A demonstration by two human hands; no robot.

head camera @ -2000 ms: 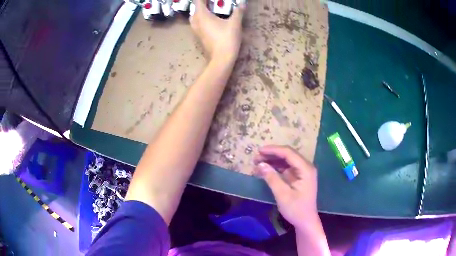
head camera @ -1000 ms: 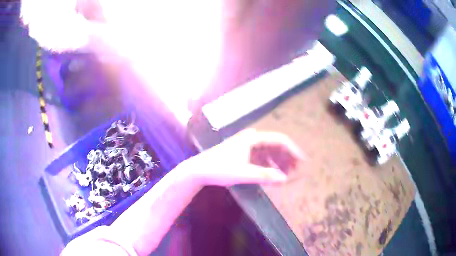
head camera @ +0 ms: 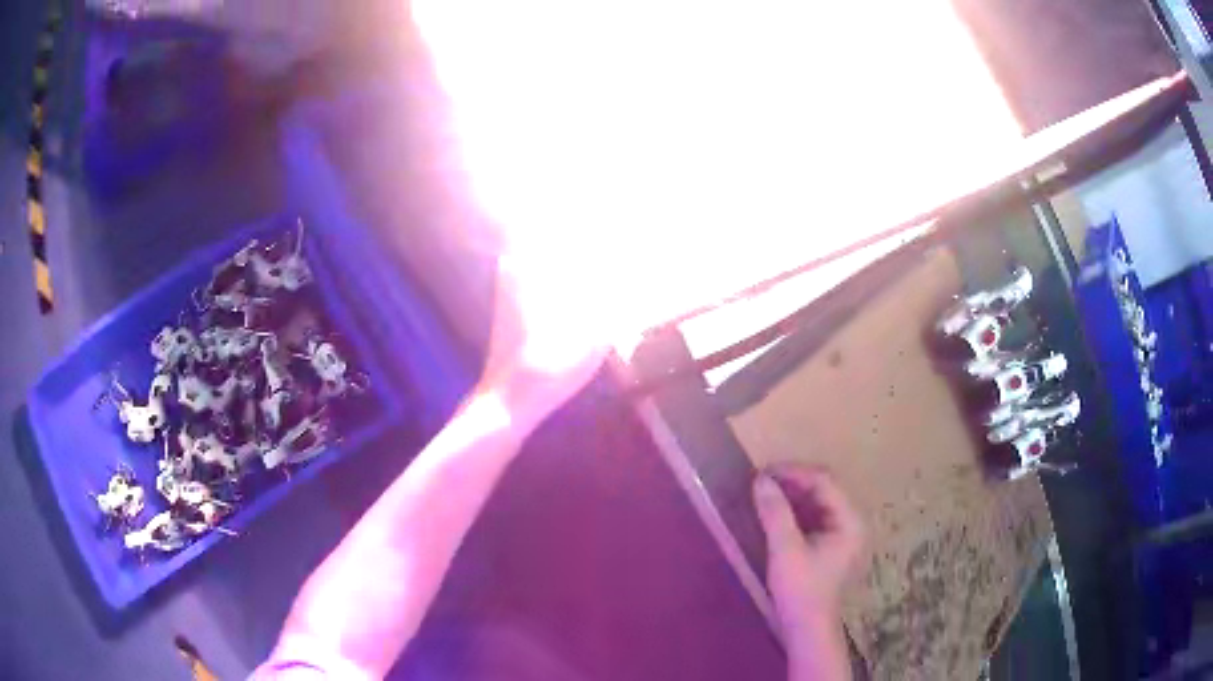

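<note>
My left hand point(head camera: 548, 353) is beyond the bench's left edge, washed out by strong glare, so its fingers and anything in them cannot be made out. My right hand point(head camera: 814, 526) is over the left part of the stained brown board point(head camera: 851, 379), fingers curled and a little apart, with nothing visible in it. White toy motorcycles point(head camera: 1014, 386) with red tail spots stand in a row at the board's far edge. A blue bin point(head camera: 80, 532) at the left holds a jumbled pile of white and dark motorcycle assemblies point(head camera: 220, 386).
The green bench edge point(head camera: 712, 499) runs beside my right hand. Another blue bin point(head camera: 1101, 313) with white pieces stands at the far right. More blue plastic point(head camera: 353, 200) is behind the left bin. Yellow-black tape point(head camera: 37, 200) marks the floor. Glare hides the upper middle.
The view has swung left, bringing the left bin fully into view. My left hand has moved off the board side toward the bin side. My right hand shows again at the board.
</note>
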